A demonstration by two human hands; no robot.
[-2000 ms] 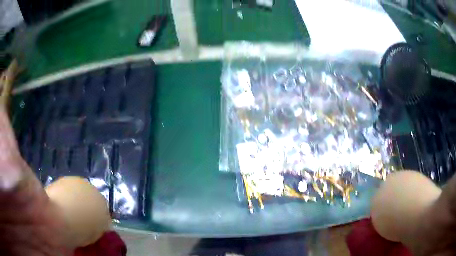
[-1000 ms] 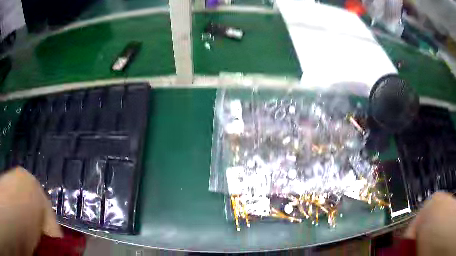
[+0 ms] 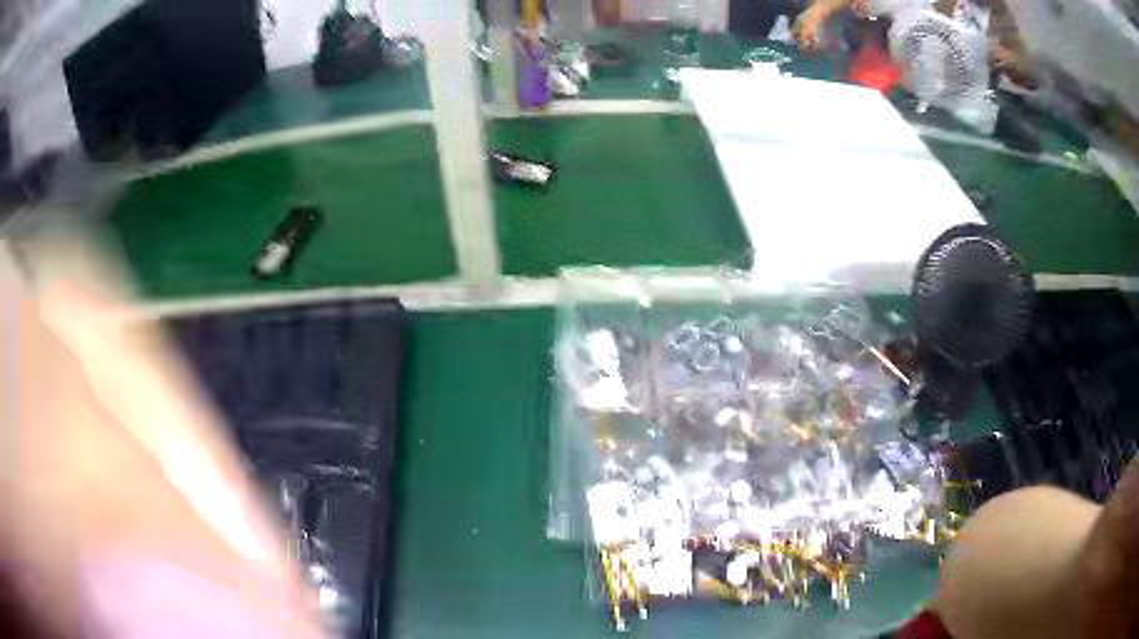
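Note:
A heap of silver board assemblies (image 3: 749, 474) with orange tails lies on a clear plastic bag (image 3: 568, 412), right of centre on the green bench. A black blister tray (image 3: 331, 387) is at the left, partly hidden by my left hand. My left hand (image 3: 138, 462) is large and blurred at the left edge, cut off by the frame; its fingers and any held thing cannot be made out. My right hand (image 3: 1030, 562) is at the lower right, cut off by the edge; only a rounded part shows, and its hold cannot be seen.
A round black fan (image 3: 972, 297) stands right of the heap, beside another black tray (image 3: 1074, 387). A white sheet (image 3: 837, 162) lies beyond. Two small dark handsets (image 3: 287, 241) (image 3: 522, 169) lie past the pale strip (image 3: 500, 292). A person's arm (image 3: 824, 19) shows at the far right.
The view has tilted up, so the bench things sit lower and more of the far side shows. My left hand has risen and now covers much of the left tray.

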